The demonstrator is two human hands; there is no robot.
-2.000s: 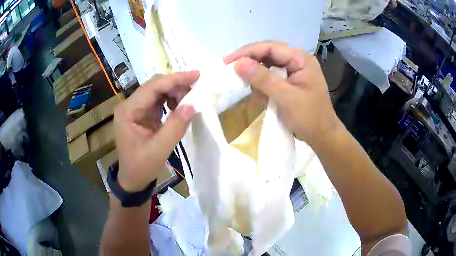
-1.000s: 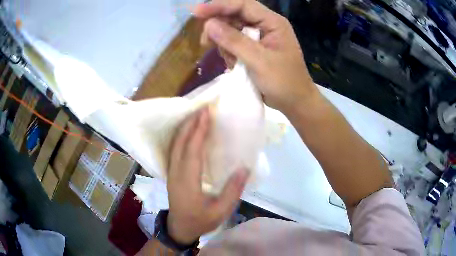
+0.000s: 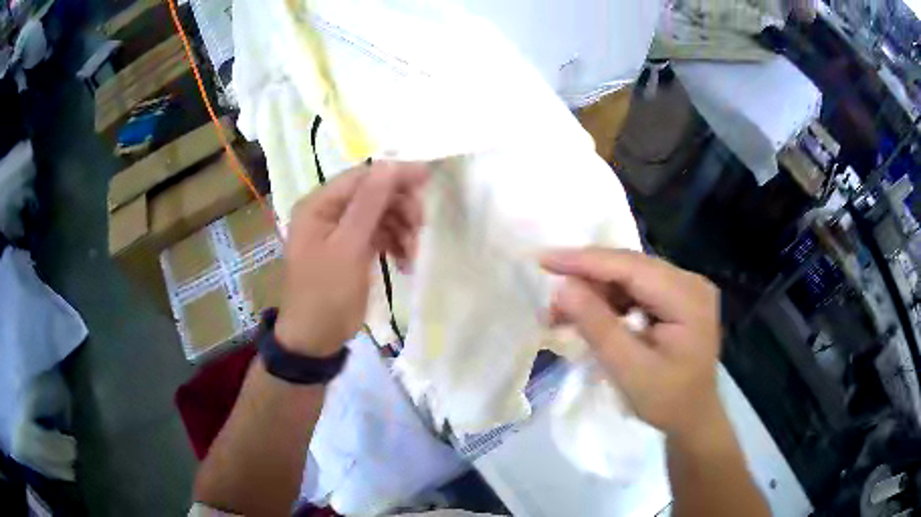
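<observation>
A white to cream cloth piece (image 3: 480,293) hangs from my hands, with a ragged lower edge. My left hand (image 3: 353,227), with a dark wristband, pinches its upper left part. My right hand (image 3: 631,323) has thumb and fingertips closed on the cloth's right side; the grip is blurred. A larger white cloth (image 3: 444,81) with a yellowish strip lies behind, over the table (image 3: 596,40). A thin black cord (image 3: 388,288) shows beside the held cloth.
Brown cardboard boxes (image 3: 172,192), one taped box (image 3: 224,275) and an orange cord (image 3: 207,101) are at the left. White cloth (image 3: 30,343) lies far left. A dark red thing (image 3: 217,396) is near my left forearm. Machines and white cloth (image 3: 752,106) are at the right.
The view has swung back toward the table and boxes. My left hand has moved up to the cloth's top, my right hand is lower, and the cloth now hangs spread between them.
</observation>
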